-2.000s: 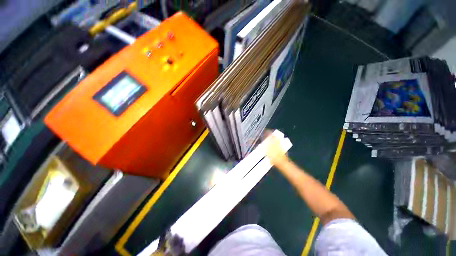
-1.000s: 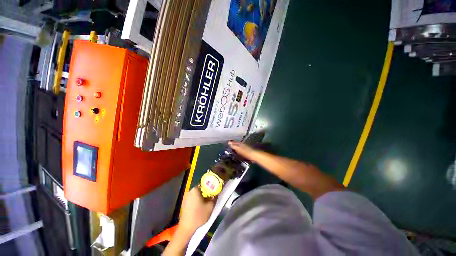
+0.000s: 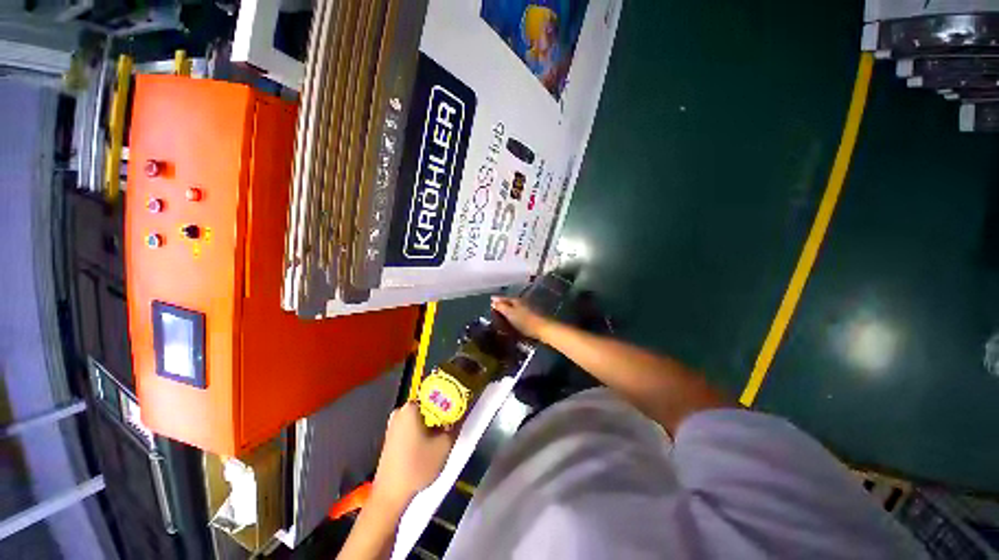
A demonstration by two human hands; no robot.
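A pneumatic carton stapler [image 3: 445, 400] with a round yellow head and a dark metal body lies over the upper edge of a white carton [image 3: 458, 451]. My left hand [image 3: 415, 446] grips the tool behind its yellow head. My right hand [image 3: 519, 318] is at the tool's far end, its fingers on or beside the dark front part; its exact hold is unclear. The tool and both arms cover much of the carton's edge.
Several upright TV cartons [image 3: 438, 175] with a KRÖHLER label stand just ahead. An orange control cabinet [image 3: 225, 295] is at left, with an open brown box [image 3: 243, 492] below. Stacked cartons [image 3: 931, 44] are at upper right. A yellow line [image 3: 811, 241] crosses the green floor.
Since two seconds ago, the view has turned and the stapler has come up between both hands on the carton's edge. Over the last second, the hands and tool shift only slightly.
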